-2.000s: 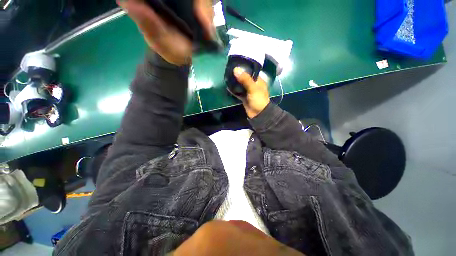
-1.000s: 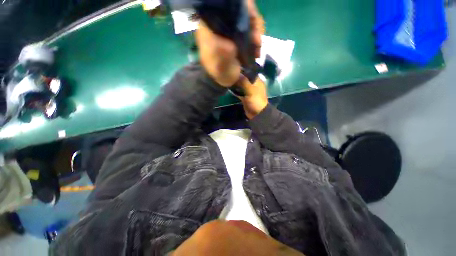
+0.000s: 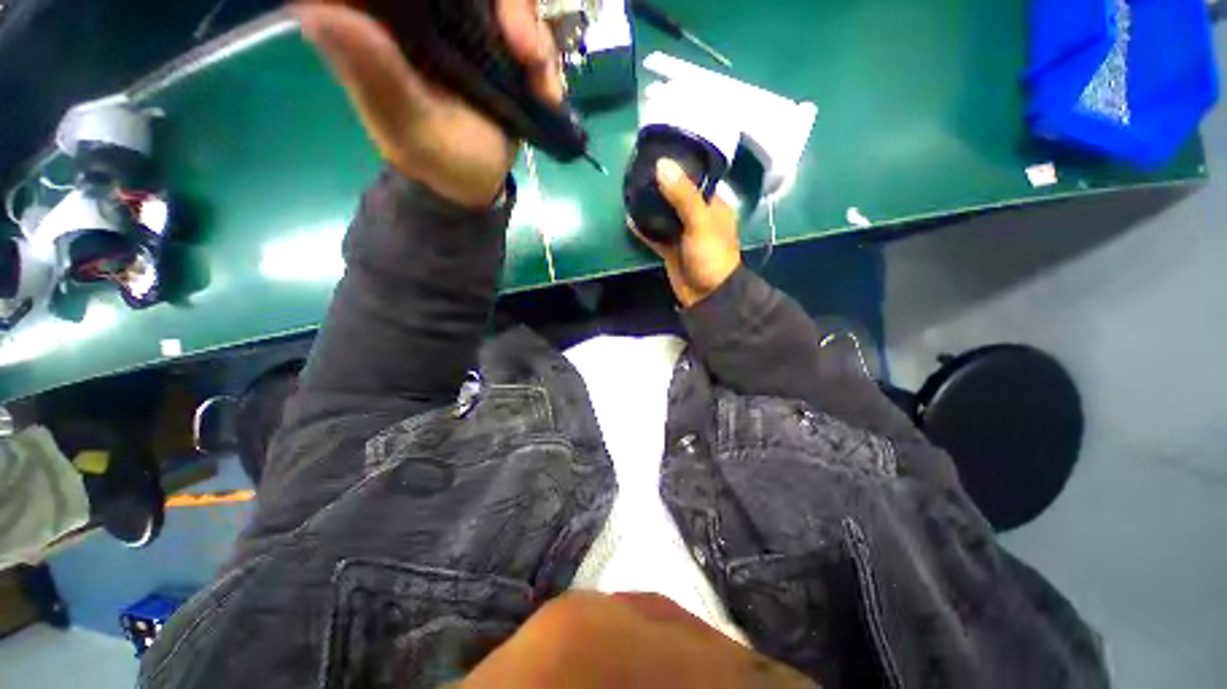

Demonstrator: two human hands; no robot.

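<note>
My left hand holds a black electric screwdriver, which is cut off by the top edge. Its thin bit points down and right, in the air, clear of the camera. My right hand grips the black round head of a dome camera, thumb on the shell. The camera's white bracket extends to the right over the green bench, and a thin white cable hangs beside it. My right fingers under the head are hidden.
Several open camera units with wires stand on the green bench at left. A metal box, a thin dark hand tool and a blue bin are at the rear and right. A black stool stands at right.
My left hand brought the screwdriver right to the camera head one second ago, and has now drawn it back up and left. My right hand still holds the camera, slightly further right.
</note>
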